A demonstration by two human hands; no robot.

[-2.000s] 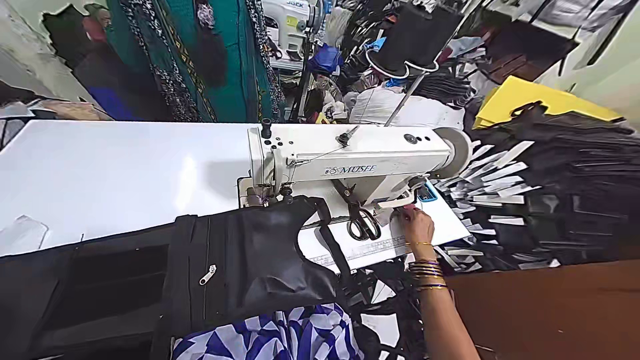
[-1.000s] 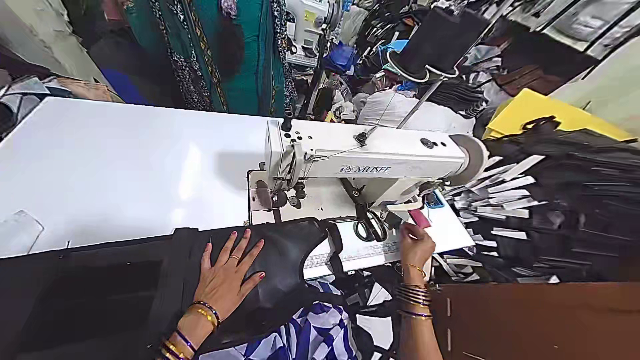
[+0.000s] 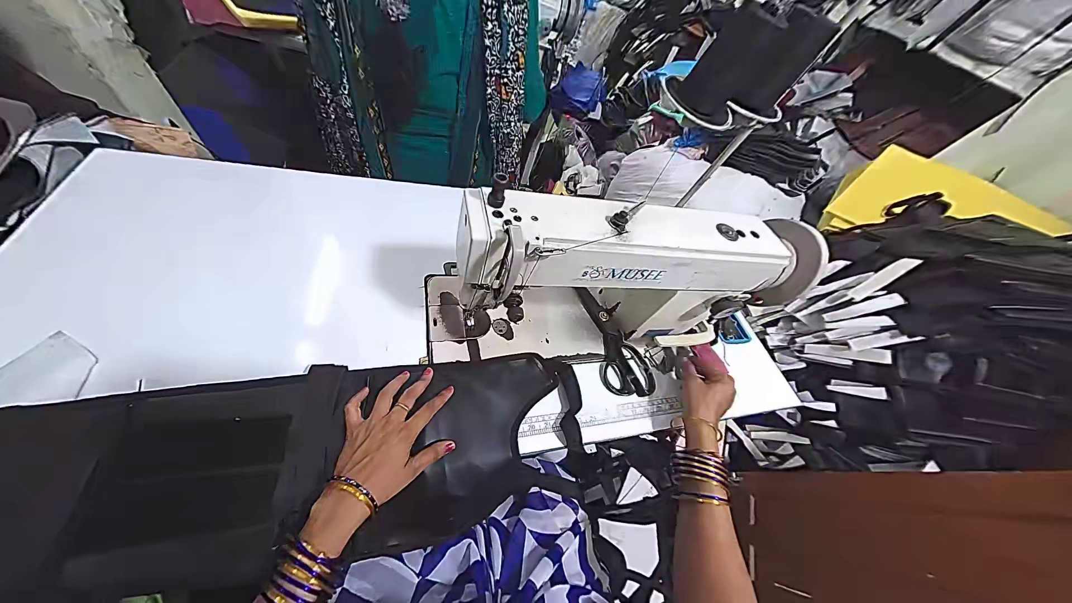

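Observation:
My left hand (image 3: 389,444) lies flat with fingers spread on a black fabric piece (image 3: 477,419), which stretches along the front of the white table (image 3: 209,260). My right hand (image 3: 708,389) is at the table's right end, its fingers closed around a small pink thing (image 3: 708,360) that they partly cover; what it is I cannot tell. Above the hands stands a white sewing machine (image 3: 628,251), its needle area just beyond the black fabric. Black-handled scissors (image 3: 621,364) lie on the machine bed, left of my right hand. A printed measuring scale (image 3: 636,408) runs along the table edge.
A thread stand with a black cone (image 3: 754,59) rises behind the machine. Stacked black pieces with white strips (image 3: 871,335) fill the right side, near a yellow sheet (image 3: 938,193). A brown board (image 3: 904,536) is at lower right. A teal patterned garment (image 3: 427,92) is at the back.
My left hand, out of view two seconds ago, came onto the black fabric and stays there. A zipper pull seen earlier on the fabric no longer shows. My right hand stays by the machine's right end.

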